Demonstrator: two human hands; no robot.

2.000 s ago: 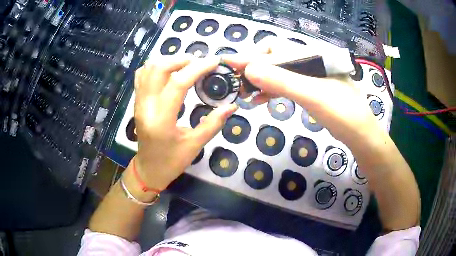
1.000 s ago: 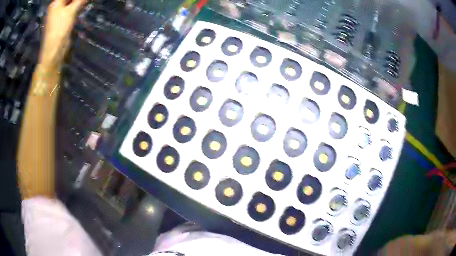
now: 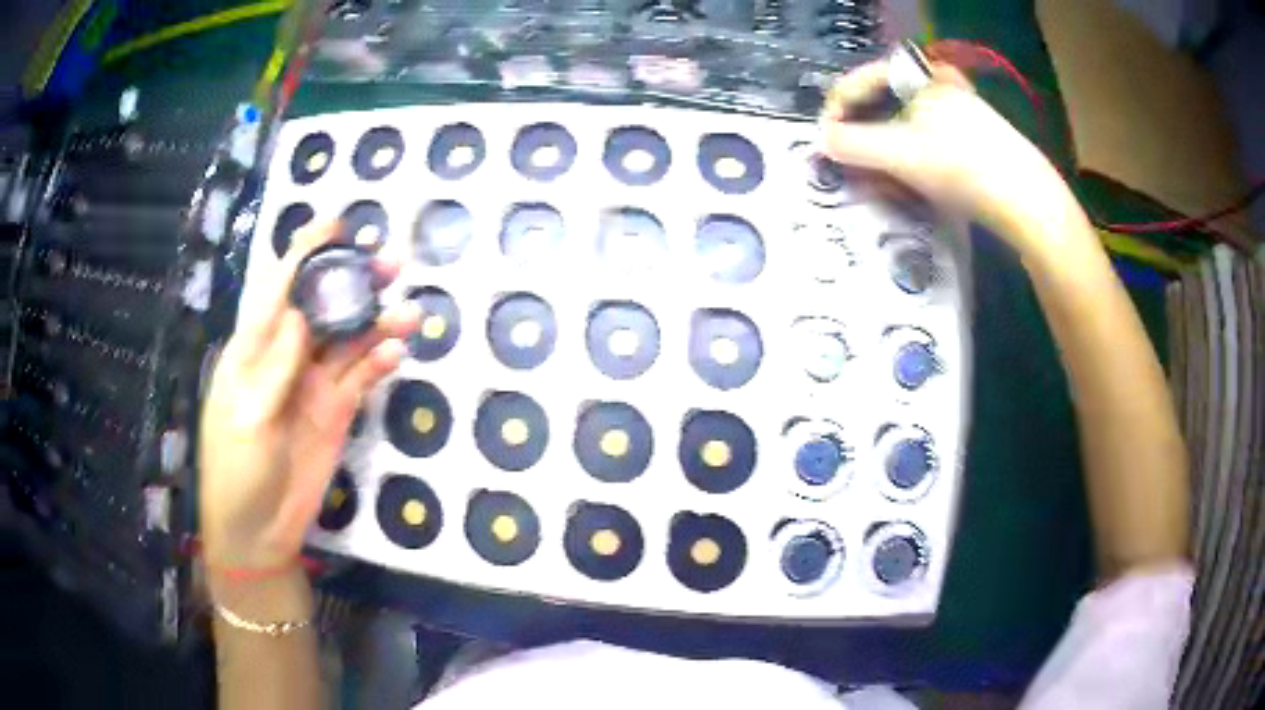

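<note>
My left hand [image 3: 285,402] is over the left side of the white foam tray [image 3: 611,599] and holds a round black unit [image 3: 337,291] with a pale, shiny centre between its fingers. My right hand [image 3: 923,146] is at the tray's top right corner, closed around a wired pen tool [image 3: 910,67]. Only a dark and silver end of the tool shows; its tip is hidden. Black discs with gold centre dots [image 3: 716,454] fill most of the tray positions. Seated units with greyish-blue centres [image 3: 812,556] are in the two right columns.
Clear plastic trays with small dark parts lie at the left [image 3: 97,361] and behind the foam tray [image 3: 555,49]. Red cable [image 3: 999,63] runs at the upper right. Brown cardboard [image 3: 1145,111] and stacked sheets [image 3: 1221,416] are at the right, beside the green mat [image 3: 1024,513].
My left hand has come from the upper left to over the foam tray, now with a unit. My right hand has come back into view with the tool. The view has turned.
</note>
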